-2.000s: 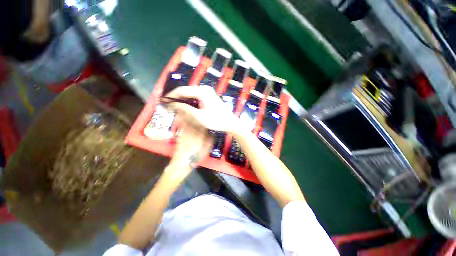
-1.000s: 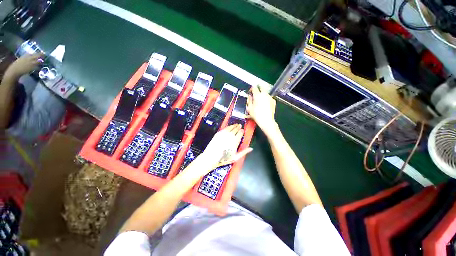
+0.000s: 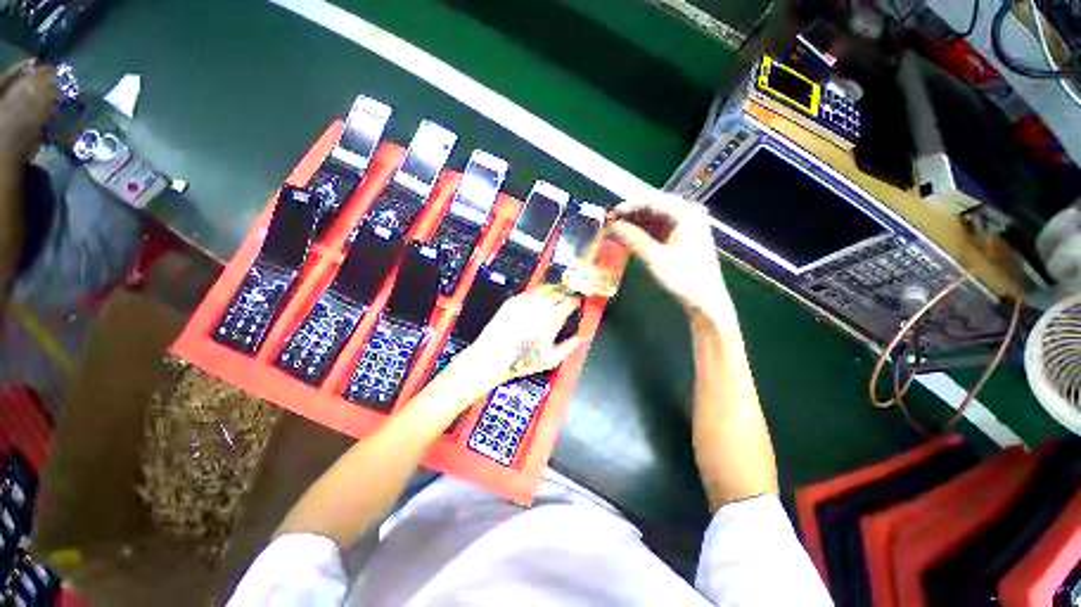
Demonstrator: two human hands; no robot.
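A red foam tray (image 3: 391, 423) lies tilted on the green bench with two rows of open flip phones. The back-row phones have pale-bordered screens (image 3: 479, 187); visible front-row screens (image 3: 411, 285) look all black. My left hand (image 3: 522, 338) lies over the tray's right end, fingertips at the back-right phone (image 3: 581, 232), partly hiding the front-right phone (image 3: 510, 417). My right hand (image 3: 678, 255) is beside that back phone, thumb and finger pinched at its upper edge. A thin tan piece, seemingly film (image 3: 594, 280), shows between my hands; its edges are unclear.
A grey test set (image 3: 788, 208) with a yellow-framed handset (image 3: 791, 85) and cable stands right, beside a fan (image 3: 1059, 356). Red and black trays (image 3: 901, 522) lean lower right. A carton (image 3: 101, 415) with a tan heap (image 3: 204, 457) is left. Another person's arm (image 3: 18, 148) shows upper left.
My right hand has turned and moved slightly right from the back-right phone, fingers now pinched. The tan piece now shows between my hands. My left hand stays over the tray's right end.
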